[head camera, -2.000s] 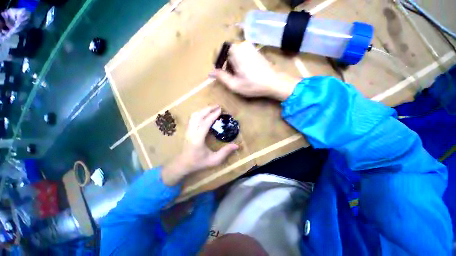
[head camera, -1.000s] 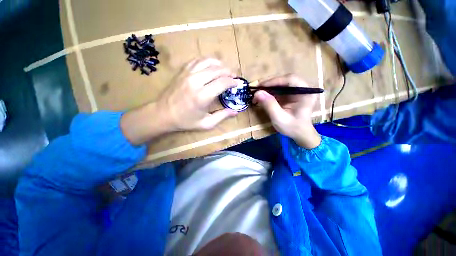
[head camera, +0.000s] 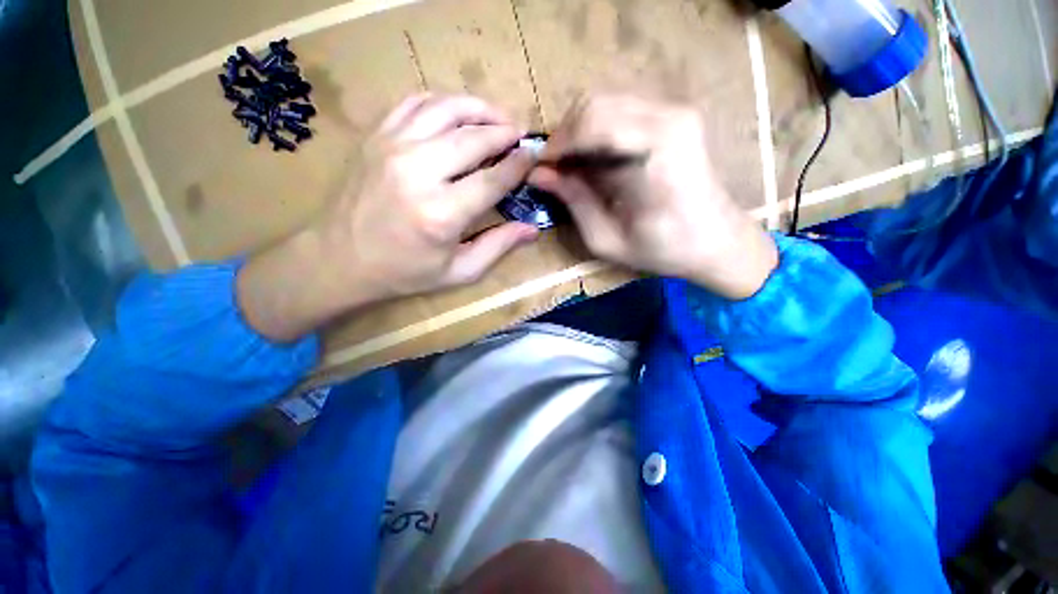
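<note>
The round black housing (head camera: 528, 208) lies near the front edge of the cardboard, mostly covered by my fingers. My left hand (head camera: 432, 197) grips it from the left, with fingertips over its top and the thumb at its lower edge. My right hand (head camera: 644, 186) is over its right side, blurred, holding the dark tweezers (head camera: 606, 159) between thumb and fingers. The tweezers' tips are hidden at the housing. A pile of small black parts (head camera: 269, 95) lies on the cardboard to the left.
The dispensing syringe (head camera: 853, 37) with its blue cap is cut off at the top right. A black cable (head camera: 821, 151) and grey lines run beside it. Tape strips cross the cardboard (head camera: 383, 70). A blue sleeve (head camera: 946, 209) shows at the right.
My right hand has gone from beside the syringe to the housing and now holds the tweezers higher and more over it. The view has shifted, so the pile and syringe sit elsewhere.
</note>
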